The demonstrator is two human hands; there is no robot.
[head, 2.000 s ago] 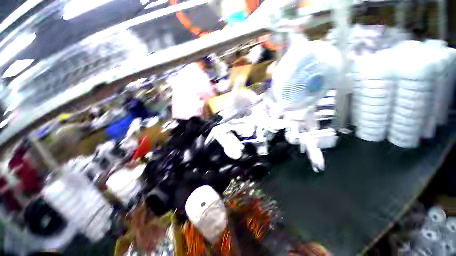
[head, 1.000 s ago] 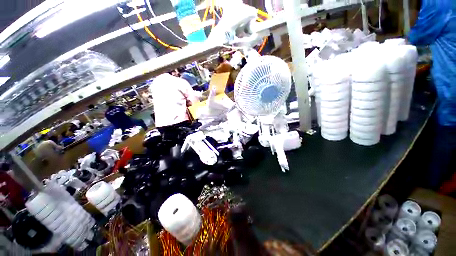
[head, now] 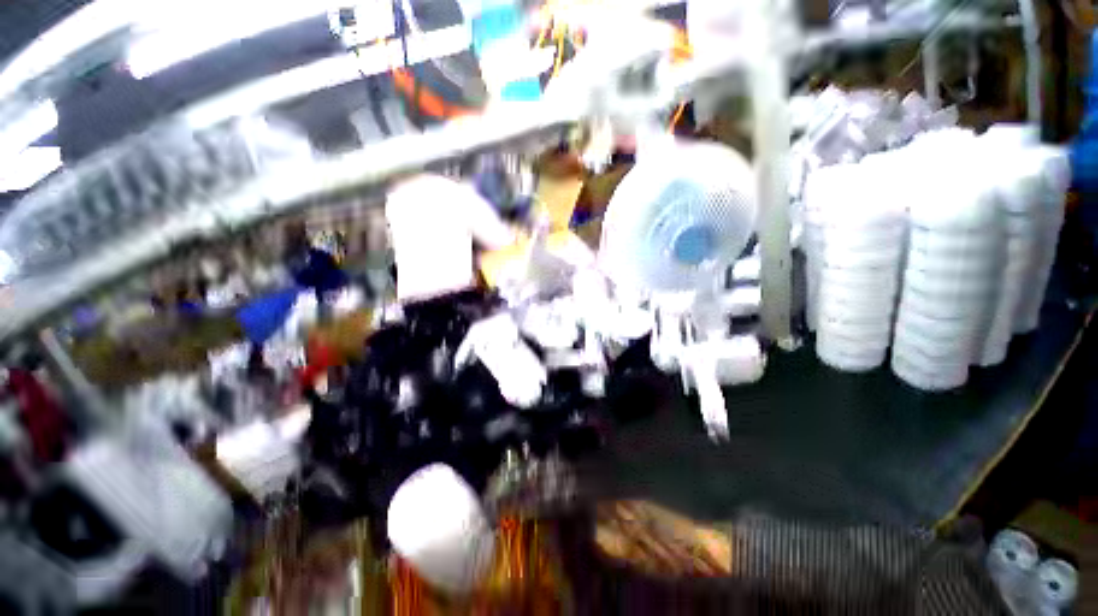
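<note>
My right hand [head: 650,538] is blurred at the bottom edge, with a grey ribbed sleeve behind it on the right. It lies just right of the orange-red wire leads [head: 515,556]; its fingers cannot be made out. My left hand is not in view. A short stack of white round covers [head: 438,525] stands at the left of the leads. Silvery terminals [head: 530,478] lie at the leads' far end. A carton [head: 289,578] with small parts is at the bottom left. Glossy black cups [head: 415,403] are heaped behind.
White bracket parts [head: 512,361] lie behind the black heap. A desk fan [head: 680,229] stands beside a white post [head: 774,181]. Tall white cover columns [head: 951,265] stand right on the green mat [head: 795,445]. White round parts [head: 1015,554] are low right. A person in white [head: 431,238] is beyond.
The view has swung, so the fan and columns sit further right. My right forearm and its grey sleeve now show more along the bottom edge.
</note>
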